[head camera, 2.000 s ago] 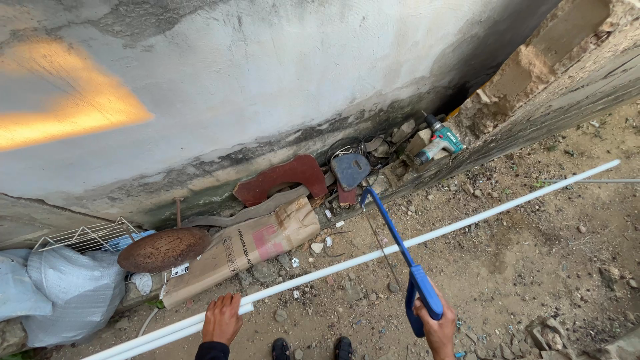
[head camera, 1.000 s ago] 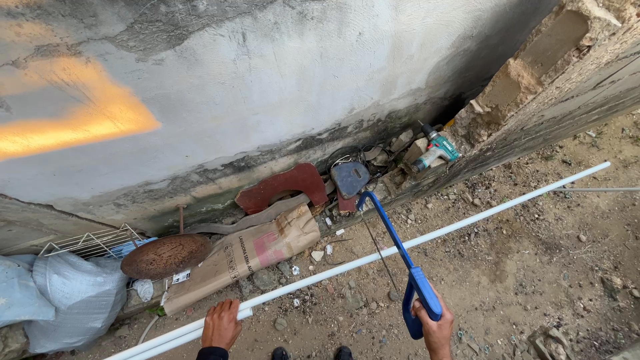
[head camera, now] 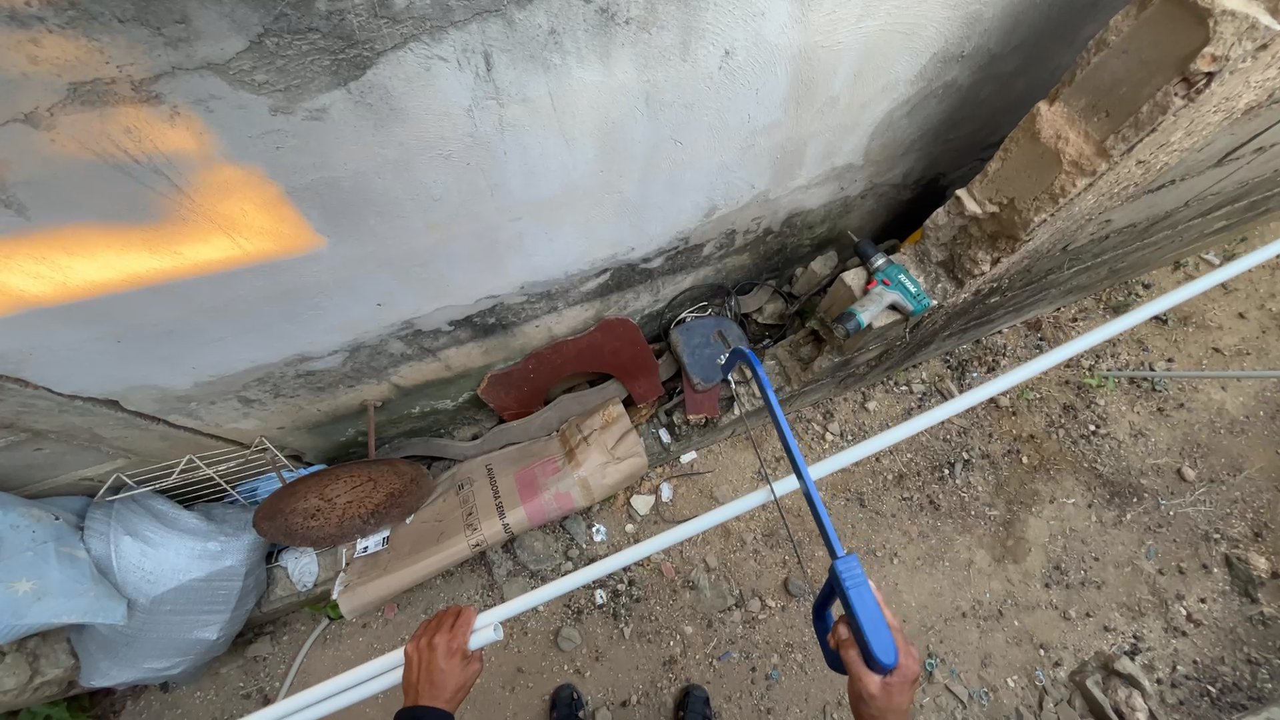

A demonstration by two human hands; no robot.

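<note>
My left hand (head camera: 440,655) grips two white plastic pipes side by side at the lower centre. The longer pipe (head camera: 900,432) runs up to the right edge; the shorter one (head camera: 487,635) ends just past my fingers. In my right hand (head camera: 882,660) is the handle of a blue hacksaw (head camera: 800,455). Its frame points up and away, and its thin blade passes at the long pipe, some way right of my left hand. Whether blade and pipe touch, I cannot tell.
Along the plastered wall (head camera: 560,150) lie flattened cardboard (head camera: 440,545), a rusty disc (head camera: 343,502), a red curved piece (head camera: 575,365), and a cordless drill (head camera: 885,290) on rubble. Filled plastic sacks (head camera: 170,580) stand left. A broken wall (head camera: 1090,180) rises right. Loose stones (head camera: 1115,690) lie lower right.
Both hands keep their holds on the pipes and the hacksaw. The long pipe's far end, visible in the earlier frames, now lies beyond the right edge.
</note>
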